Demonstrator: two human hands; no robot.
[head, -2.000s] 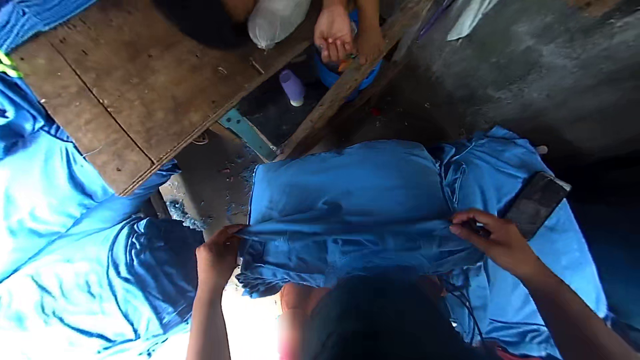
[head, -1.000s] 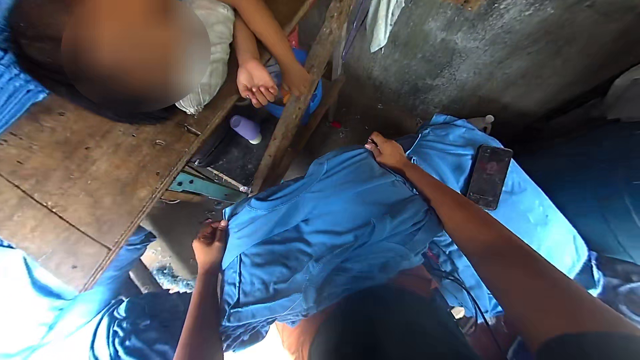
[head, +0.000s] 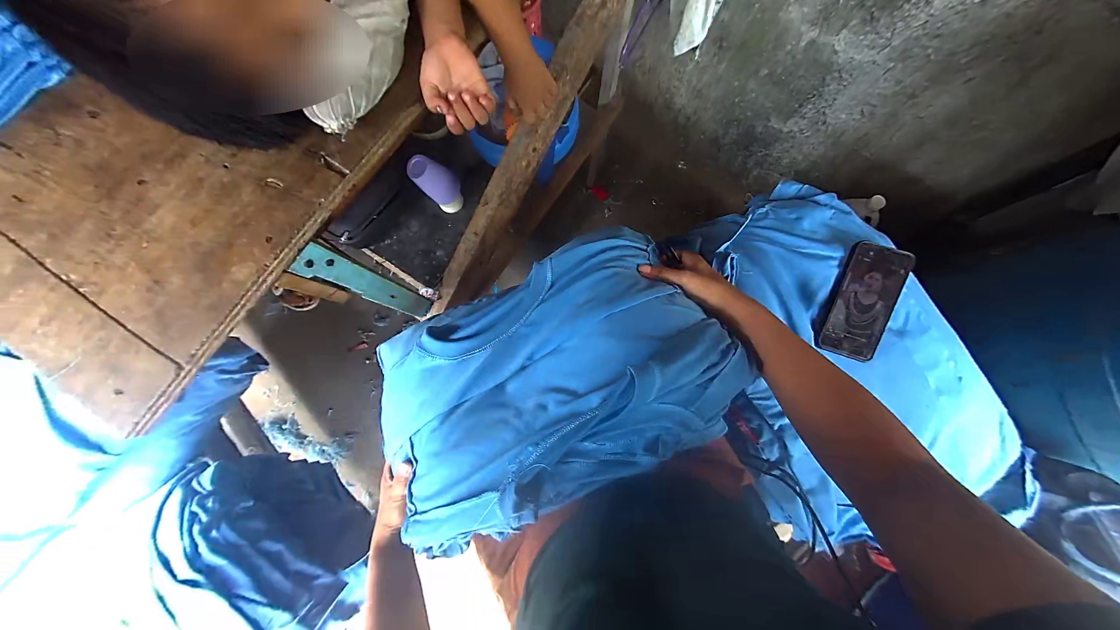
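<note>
A stack of blue knit garments (head: 560,367) lies across my lap, the top one showing a curved neckline seam at its upper left. My left hand (head: 395,494) grips the left edge of the stack, its fingers partly hidden by cloth. At the stack's upper right edge my right hand (head: 691,276) holds the cloth between thumb and fingers; something small and dark shows by those fingers. More blue fabric (head: 927,402) lies to the right, with a smartphone (head: 864,300) on top, its screen lit.
A wooden table (head: 166,227) stands at the upper left, where another person leans; that person's hands (head: 455,83) are over a blue bucket (head: 569,131). A purple bottle (head: 435,182) and a wooden beam (head: 525,157) are beyond my lap. Dark blue cloth (head: 271,534) lies lower left.
The cloth that was stretched and folded between my hands now lies as a stack with its neckline showing. My left hand has moved down along the left edge. The view has shifted.
</note>
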